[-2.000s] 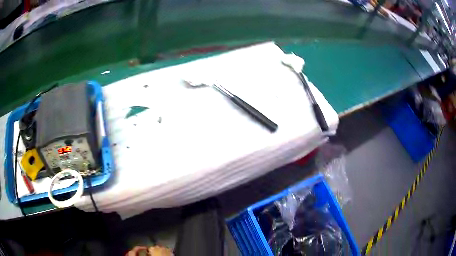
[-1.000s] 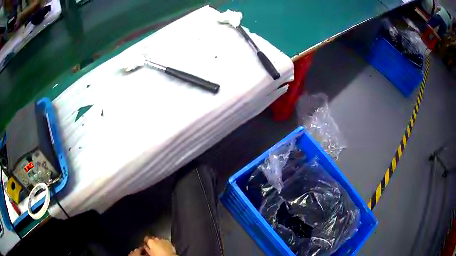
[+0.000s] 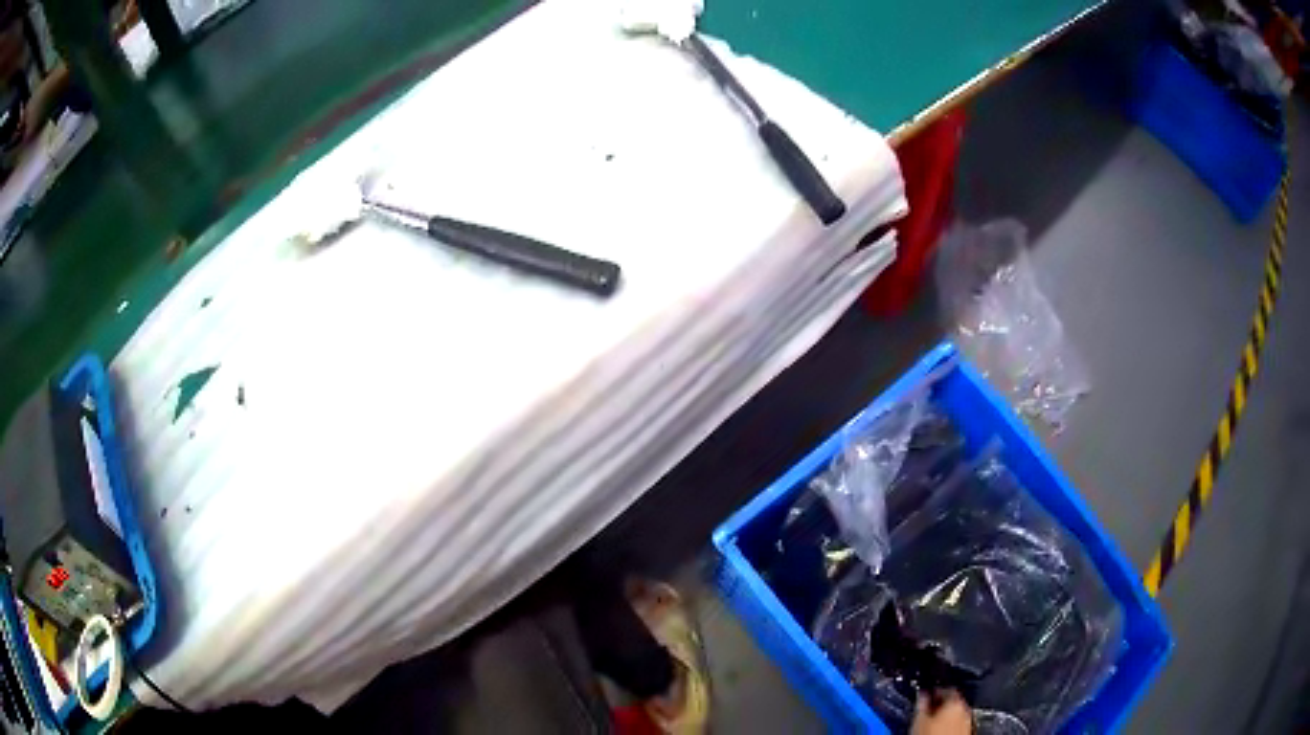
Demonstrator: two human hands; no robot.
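A blue crate (image 3: 941,359) stands on the floor at lower right, with black contents in clear plastic bags (image 3: 991,574). One hand, likely my right hand (image 3: 942,714), shows at the bottom edge over the crate, by a dark gap in the bags. It is mostly cut off, so its grip cannot be told. My left hand cannot be made out. Two tools with black handles and white wrapped ends, one at centre left (image 3: 525,256) and one at the upper right (image 3: 800,170), lie on the white foam stack (image 3: 431,373).
A blue tray (image 3: 127,503) with a soldering station (image 3: 72,582) and white ring (image 3: 99,666) is at lower left. A red stool (image 3: 920,216) is under the green bench (image 3: 876,58). A loose plastic bag (image 3: 1013,323), another blue crate (image 3: 1214,129) and yellow-black tape (image 3: 1221,445) are on the floor.
The view has swung toward the floor crate. Hands seen low at centre left are gone from there, and one hand now shows at the crate. The two tools lie as before on the foam.
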